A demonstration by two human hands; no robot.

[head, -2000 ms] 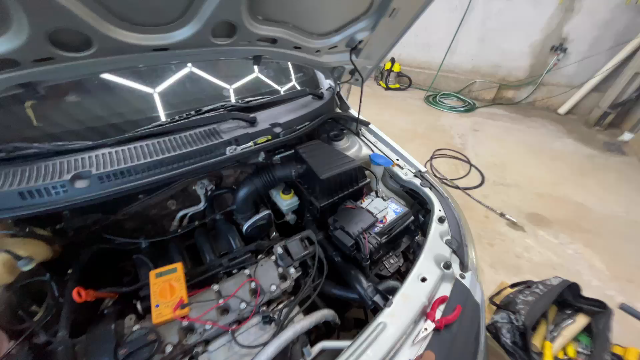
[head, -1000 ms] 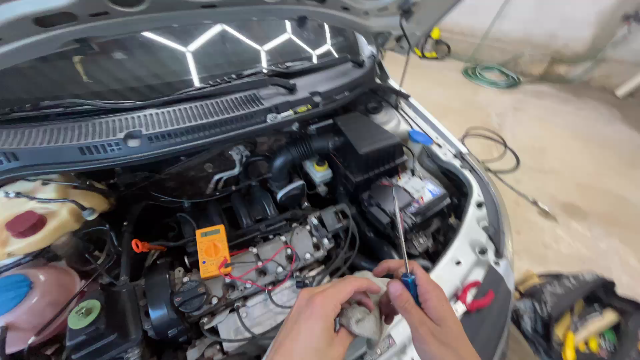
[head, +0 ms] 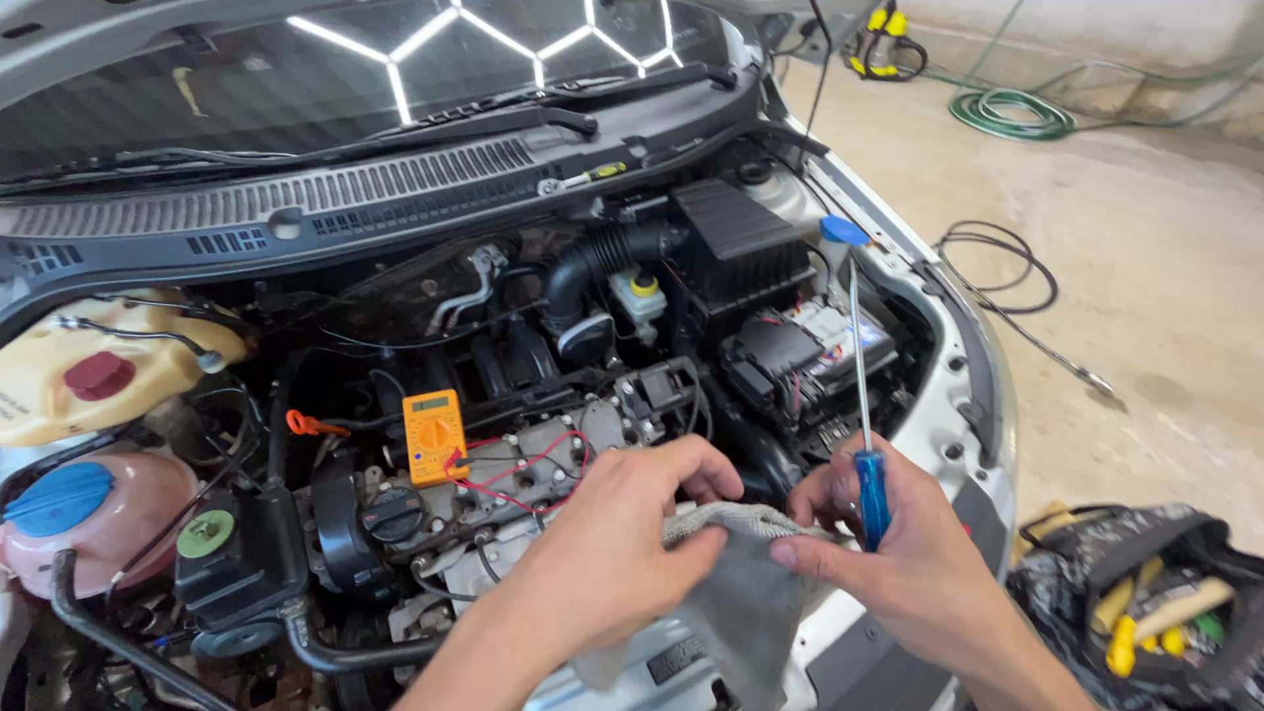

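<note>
My left hand [head: 642, 533] pinches a grey cloth [head: 746, 583] between thumb and fingers over the front of the engine bay. The cloth's other side is pinched by my right hand [head: 879, 533], which also holds a screwdriver [head: 871, 494] with a blue handle, its long metal shaft pointing up. Left of my hands, an orange multimeter [head: 434, 437] rests on the engine, with red and black leads lying over the metal cover. Behind the screwdriver shaft is the car battery [head: 839, 336].
A ratchet [head: 592, 175] lies below the windshield. An orange dipstick handle [head: 314, 425], a coolant tank [head: 109, 513] and an air filter box [head: 741, 237] surround the engine. A tool bag [head: 1165, 592] stands on the floor at right, near a black hose [head: 1037, 267].
Both hands have come into view since the oldest frame, with the cloth and screwdriver. Since the middle frame, the cloth has spread out and hangs lower between them.
</note>
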